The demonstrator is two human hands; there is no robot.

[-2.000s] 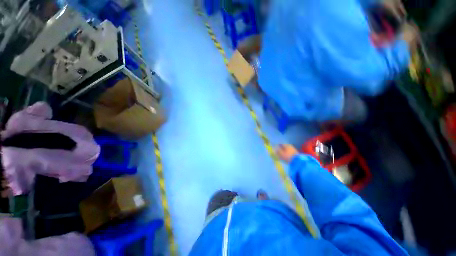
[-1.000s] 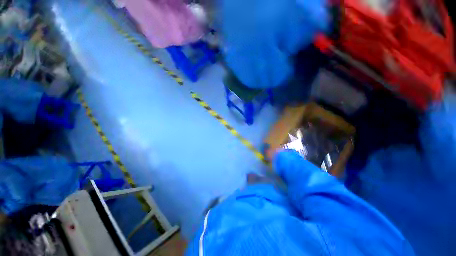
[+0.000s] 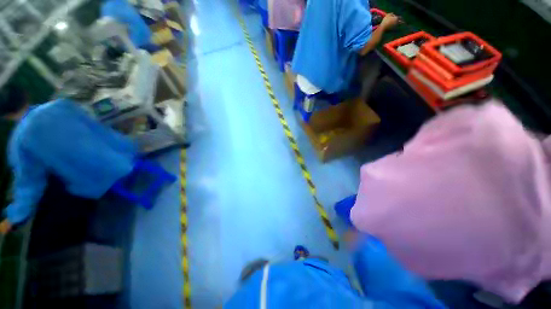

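Note:
My right hand (image 3: pixel 351 235) is a small blurred patch at the end of my blue sleeve (image 3: pixel 386 274), low right of centre, beside a person in pink. Its fingers cannot be made out, and nothing can be seen held in it. My left hand is not in view. The blue floor (image 3: pixel 232 181) of the aisle lies in front of me, with my shoes showing at the bottom. An open cardboard carton (image 3: pixel 341 130) with something yellowish inside stands right of the aisle.
A person in pink (image 3: pixel 453 187) is close on the right. Another in blue (image 3: pixel 329 48) is beyond, by stacked red-orange trays (image 3: pixel 459 60) on the bench. On the left are a person in blue (image 3: pixel 72 148), a blue stool (image 3: pixel 145 184) and equipment (image 3: pixel 136 90). Yellow-black tape (image 3: pixel 280 114) edges the aisle.
The view has moved along the aisle. The carton with shiny contents near my right hand has left view; a person in pink, another carton and stacked trays now show on the right.

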